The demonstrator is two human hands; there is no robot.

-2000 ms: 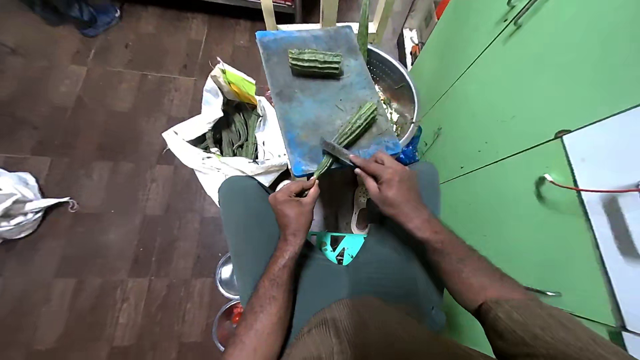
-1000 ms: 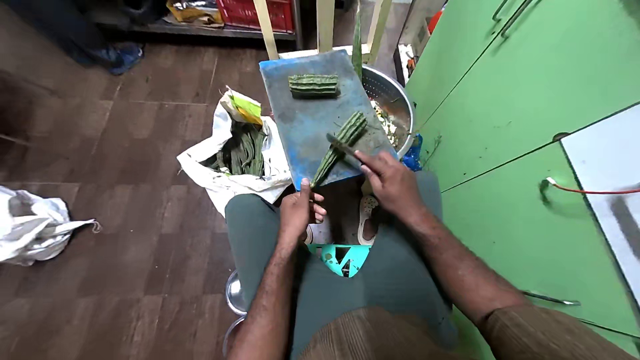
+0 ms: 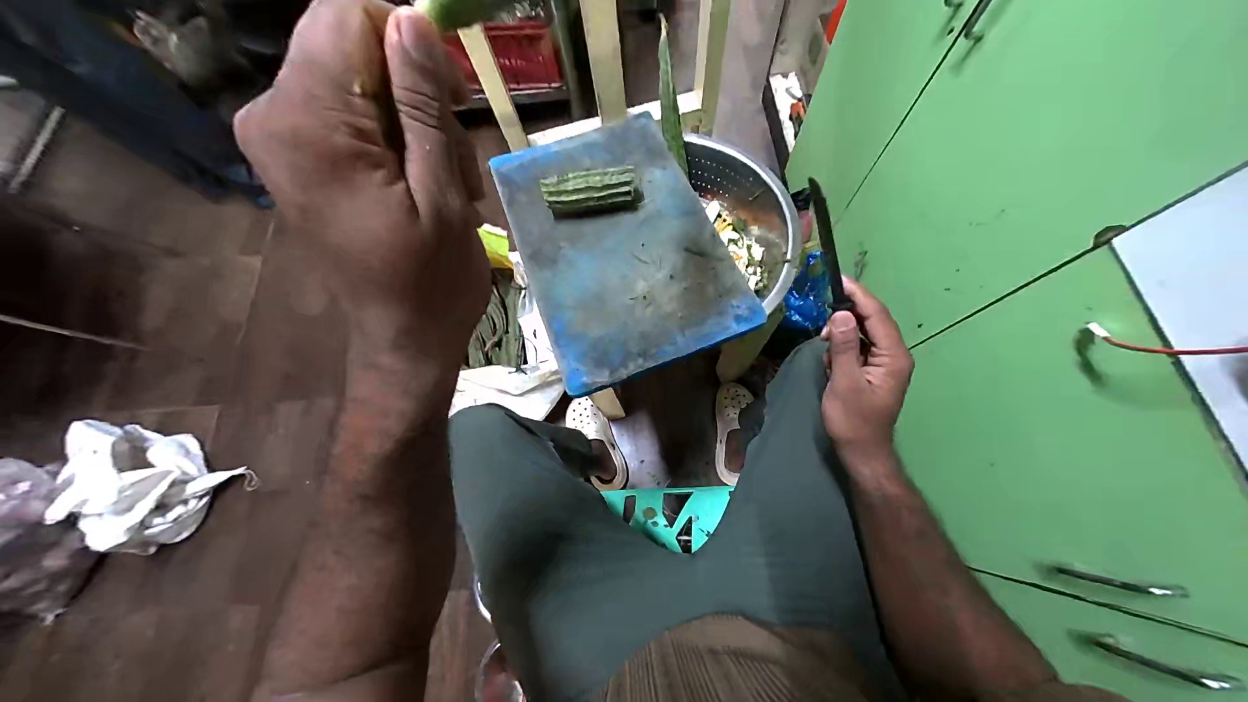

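Observation:
My left hand (image 3: pixel 380 156) is raised close to the camera at the upper left, its fingers closed on a green ridged gourd (image 3: pixel 458 12), most of which is cut off by the top edge. At the right, beside my knee, my right hand (image 3: pixel 868 375) grips a knife (image 3: pixel 827 244) with its dark blade pointing up. Between the hands lies a worn blue cutting board (image 3: pixel 634 283). Cut lengths of ridged green gourd (image 3: pixel 590 190) rest side by side near its far end. A perforated metal colander (image 3: pixel 785 210) with chopped pieces stands right of the board, partly under it.
Green cabinets (image 3: pixel 1014 390) with metal handles rise close on the right. A white bag (image 3: pixel 517 385) with green vegetables (image 3: pixel 497 327) sits left of the board, and a white plastic bag (image 3: pixel 136 487) lies on the floor. Wooden slats (image 3: pixel 604 58) stand behind the board.
The long gourd that lay under the knife has left the board. My left hand has risen toward the camera, holding a green gourd. My right hand has moved right, off the board, with the knife.

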